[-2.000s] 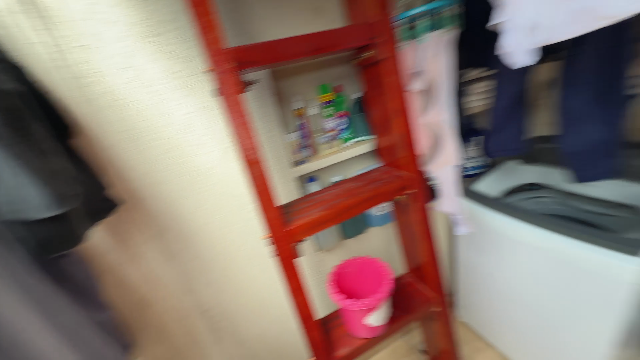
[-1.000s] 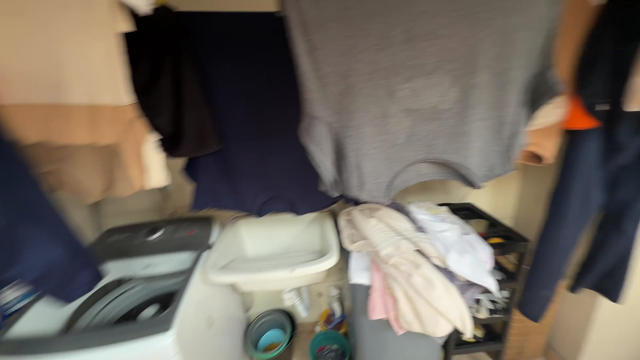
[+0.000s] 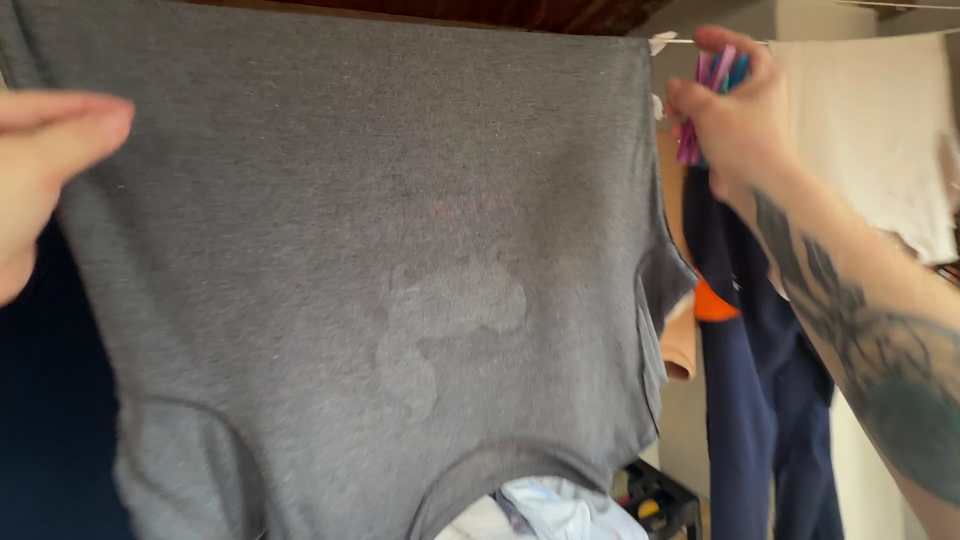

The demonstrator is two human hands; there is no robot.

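Observation:
A grey T-shirt (image 3: 360, 225) hangs upside down over a clothesline (image 3: 679, 40), its collar at the bottom. Beyond its right edge, close under the line, my right hand (image 3: 735, 112) holds several pink, purple and blue clothespins (image 3: 712, 82). At the far left my left hand (image 3: 60, 165) is raised in front of the shirt's left side; its fingertips are close together and I see nothing in them. Part of that hand is cut off by the frame edge.
Dark navy trousers (image 3: 739, 420) and a cream garment (image 3: 870, 127) hang at the right. Dark blue cloth (image 3: 52, 405) hangs at the left. Below the collar lie light clothes (image 3: 555, 514) beside a black rack (image 3: 667, 499).
Both hands have come into view, the right one with clothespins. The view has turned from the ladder and washing machine to the grey T-shirt, which is now much nearer.

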